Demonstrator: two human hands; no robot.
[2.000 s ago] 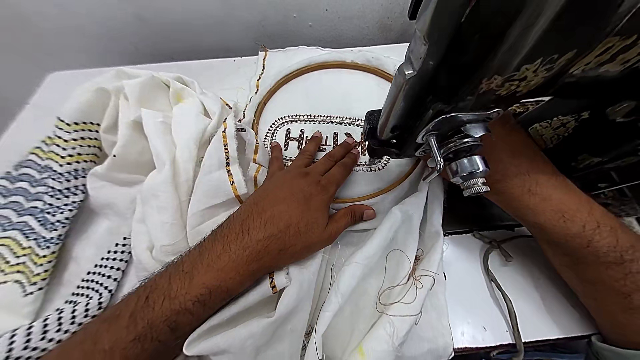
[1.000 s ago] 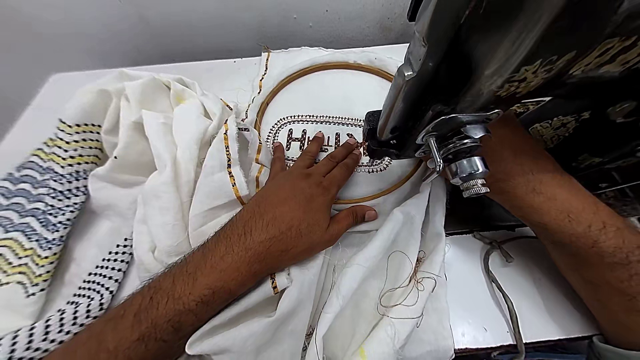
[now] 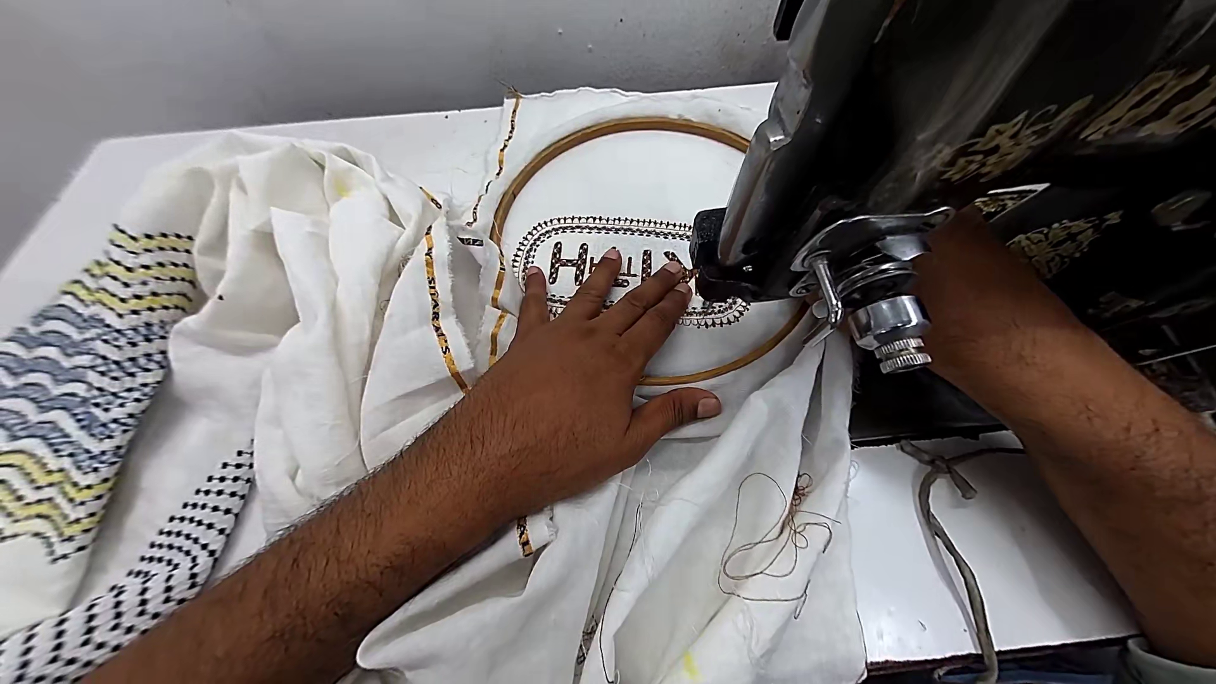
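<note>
My left hand (image 3: 598, 380) lies flat with spread fingers on white fabric stretched in a wooden embroidery hoop (image 3: 570, 142). Its fingertips touch dark stitched lettering (image 3: 568, 264) inside an oval embroidered border (image 3: 589, 224). Close to the index and middle fingers, the head of a black sewing machine (image 3: 727, 252) stands over the hoop; the needle is hidden. My right hand (image 3: 969, 285) reaches behind the chrome thread tension knob (image 3: 893, 328), under the machine's arm. Its fingers are out of sight, and what they touch cannot be seen.
Bunched white cloth (image 3: 313, 285) with patterned bands covers the left of the white table (image 3: 988, 551). Loose brown thread (image 3: 798, 532) lies on the cloth in front. A grey cord (image 3: 940, 522) hangs over the table edge at right. A grey wall (image 3: 380, 47) stands behind.
</note>
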